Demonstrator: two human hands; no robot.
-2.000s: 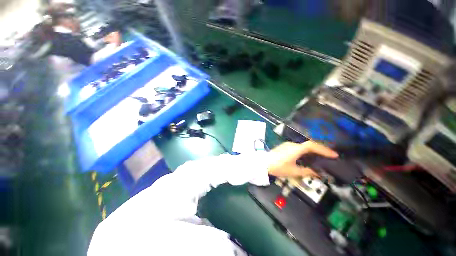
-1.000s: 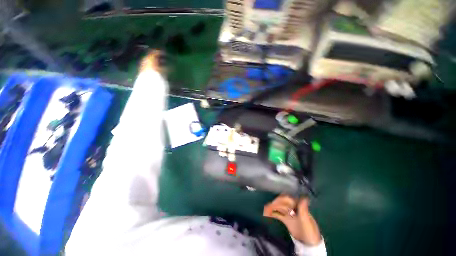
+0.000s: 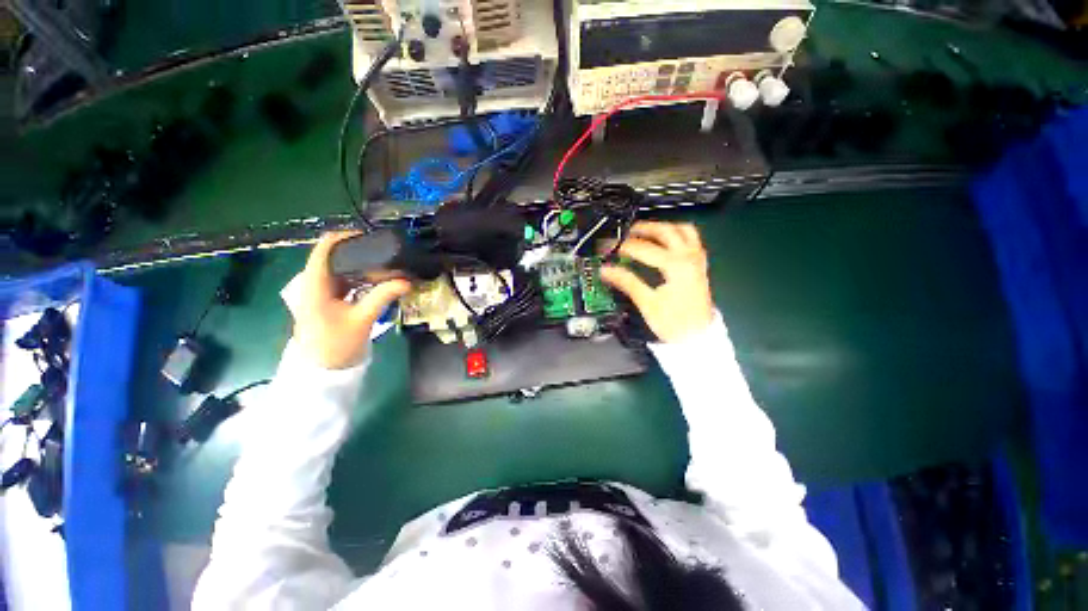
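Observation:
My left hand (image 3: 340, 304) holds a black power adapter (image 3: 368, 253) at the left end of the test fixture base (image 3: 531, 372). The white mains test socket (image 3: 487, 287) is just right of it, with a bundled black cable (image 3: 511, 313) lying over it. My right hand (image 3: 666, 281) is at the right edge of the green test circuit board (image 3: 575, 290), thumb and fingers bent towards it. Its fingertips are near thin black cable; whether they grip it is unclear. A red switch (image 3: 477, 363) is at the fixture's front.
Two beige instruments (image 3: 692, 54) stand behind, with a red lead (image 3: 585, 135) and blue wire (image 3: 430, 179). Blue bins (image 3: 102, 442) are at left and right. Loose adapters (image 3: 181, 360) lie left on the bench. A dark green belt (image 3: 239, 131) with black items runs behind.
The view has turned to centre the fixture. My left hand has come back from the belt and now holds an adapter. My right hand has moved from the front up to the board.

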